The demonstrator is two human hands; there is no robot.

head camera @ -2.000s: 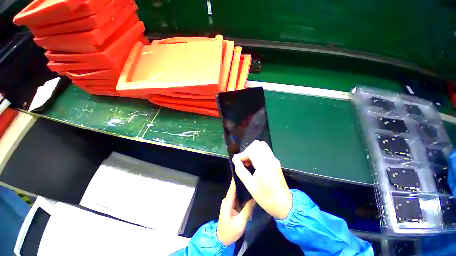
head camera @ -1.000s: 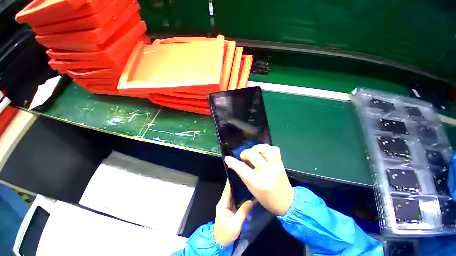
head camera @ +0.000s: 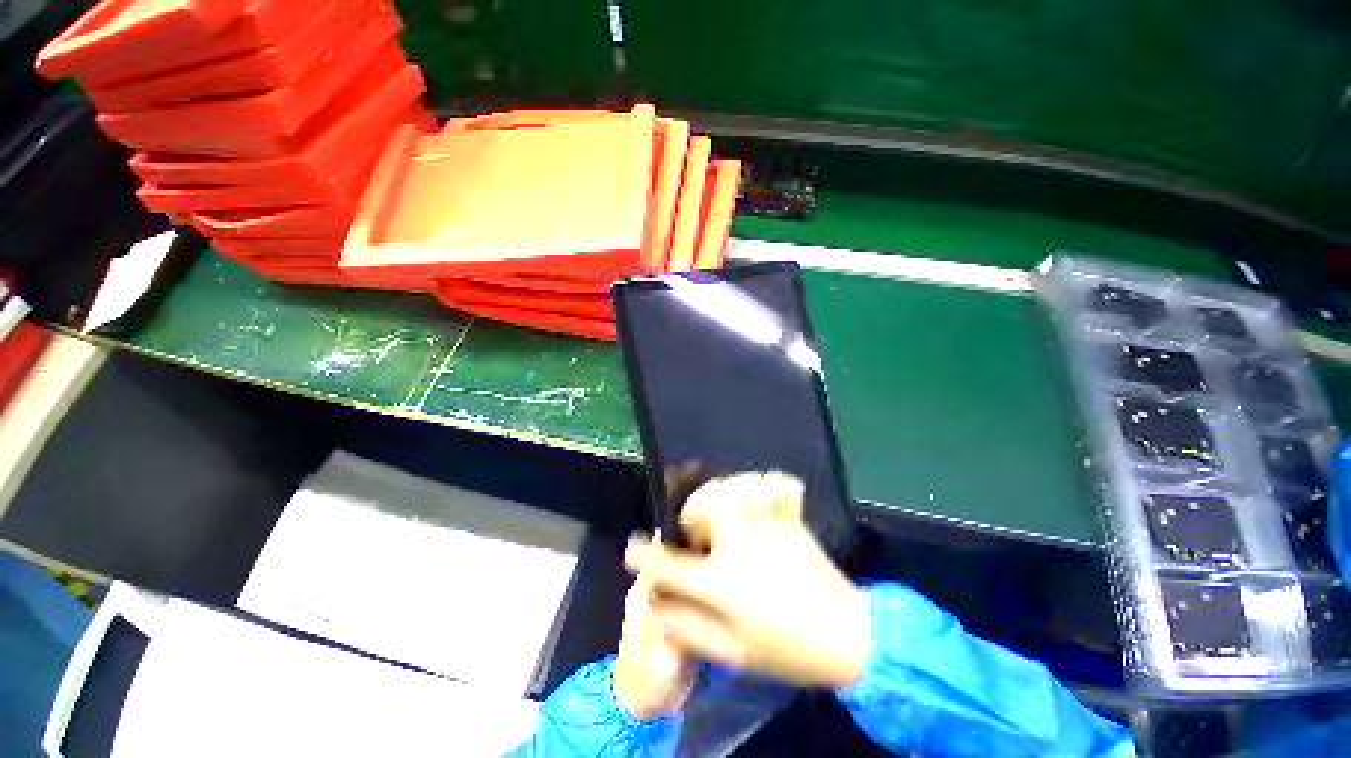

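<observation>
A black glossy tablet screen unit [head camera: 731, 378] stands tilted in front of me, its top edge near the orange trays and a bright light streak across its upper face. My left hand [head camera: 652, 644] grips its lower left edge. My right hand [head camera: 771, 585] is blurred and lies over the lower part of the face; its fingers are bent, and I cannot tell whether they pinch anything. A clear, shiny film [head camera: 729, 714] hangs below my hands. The lower end of the unit is hidden by my hands.
Orange trays [head camera: 511, 193] are stacked at the back left on the green bench [head camera: 948, 400]. A clear blister tray [head camera: 1104, 489] with dark boards stands at right. White sheets [head camera: 415, 570] and a white foam tray [head camera: 297, 689] are lower left. A small dark board [head camera: 781, 193] lies behind the trays.
The tablet unit has turned to show its face wider, and its reflection has changed. My right hand has moved slightly down over its lower part. The small dark board has moved right, out from behind the trays.
</observation>
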